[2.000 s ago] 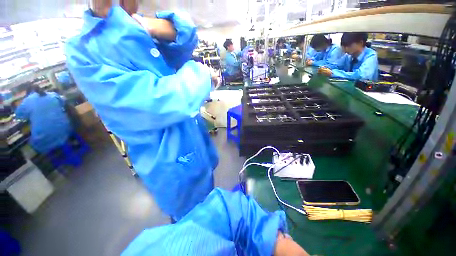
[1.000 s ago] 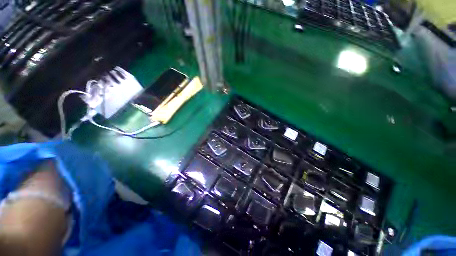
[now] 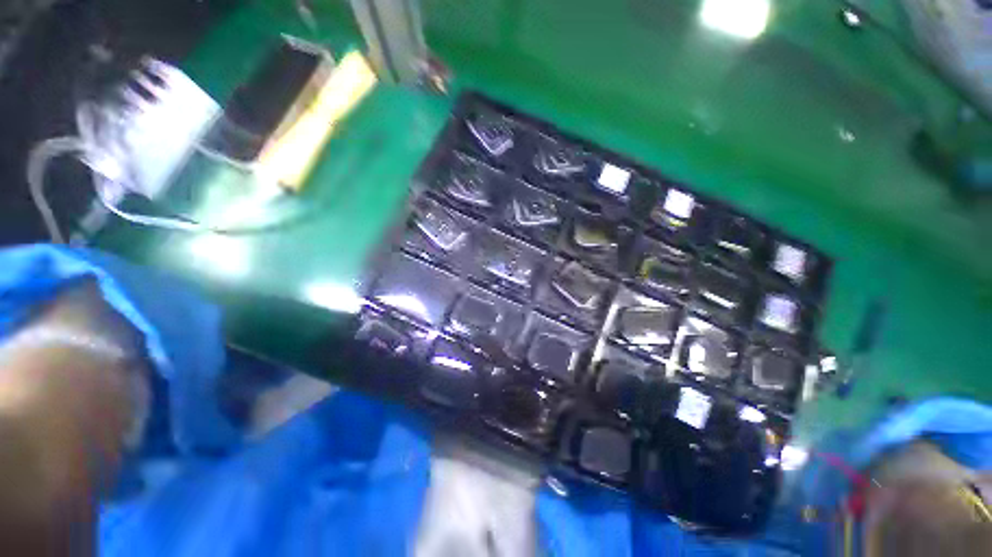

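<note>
A glossy black compartment tray [image 3: 511, 267] lies tilted across the bench in front of me. Dark squarish units sit in many pockets, and several pockets show small white squares. My left hand [image 3: 65, 430] is a blurred patch of bare skin below a blue sleeve at the left edge, away from the tray; its fingers cannot be made out. My right hand [image 3: 925, 500] is cut off by the lower right edge, with bare skin by a blue cuff, right of the tray's near corner. A thin red line shows beside it. Whether either hand holds anything cannot be told.
Left of the tray on the green bench mat [image 3: 609, 65] are a pale yellow stick bundle [image 3: 315, 125], a dark phone [image 3: 277, 93] and a white power block [image 3: 152, 125] with cables. A metal upright [image 3: 389, 38] stands behind. A slim dark stick [image 3: 867, 339] lies right of the tray.
The view has swung from the aisle and a standing coworker down to the bench. In the last second the tray has shifted up in view, and my right wrist has come into the lower right.
</note>
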